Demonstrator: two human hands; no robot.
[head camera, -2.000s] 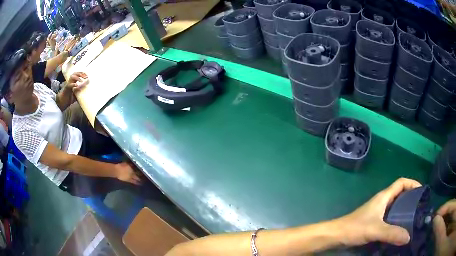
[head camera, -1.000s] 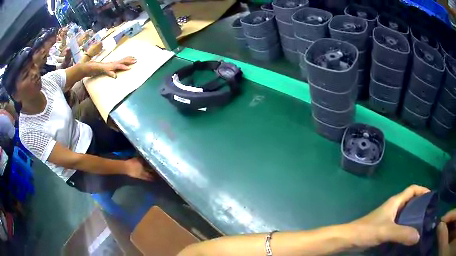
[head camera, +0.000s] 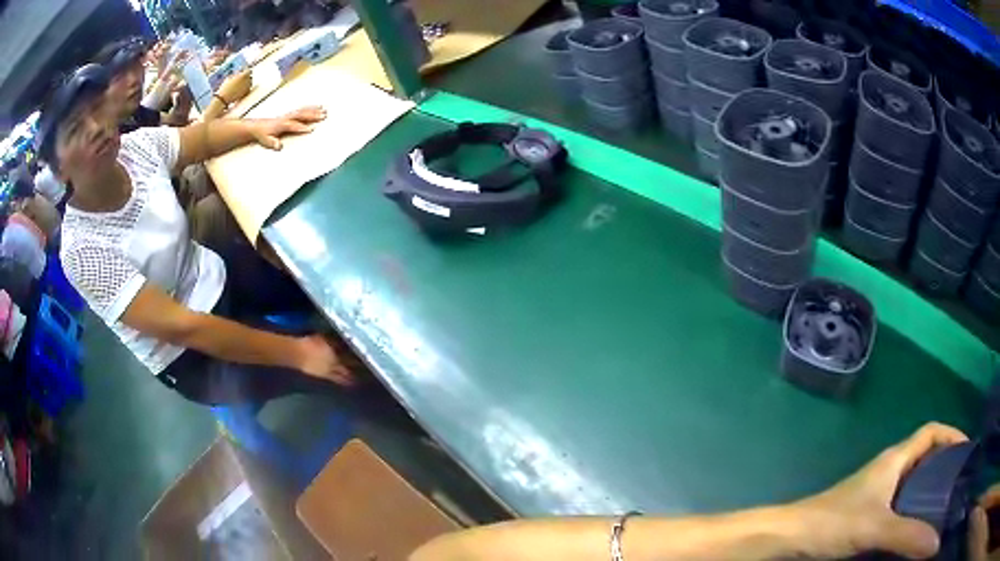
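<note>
My left hand (head camera: 877, 499) grips a dark grey housing (head camera: 934, 493) at the lower right, with fingers and thumb around its side. A bracelet is on the left wrist. Of my right hand (head camera: 979, 531) only a small part of the fingers shows at the right edge, against the housing; whether it grips anything is hidden. One open housing (head camera: 830, 335) stands alone on the green bench, with a round hub and ribs inside. A column of nested housings (head camera: 771, 203) stands just behind it.
More housing stacks (head camera: 890, 164) stand behind the bright green strip (head camera: 658, 195). A black head strap ring (head camera: 474, 181) lies on the bench (head camera: 526, 318). A seated person (head camera: 143, 247) at left rests one hand on a tan cardboard sheet (head camera: 318, 137). An open carton (head camera: 219, 499) is on the floor.
The view has turned left, so the bench things appear farther right. The neighbouring person's arm has reached out onto the cardboard sheet. My left hand still holds the housing; less of my right hand shows.
</note>
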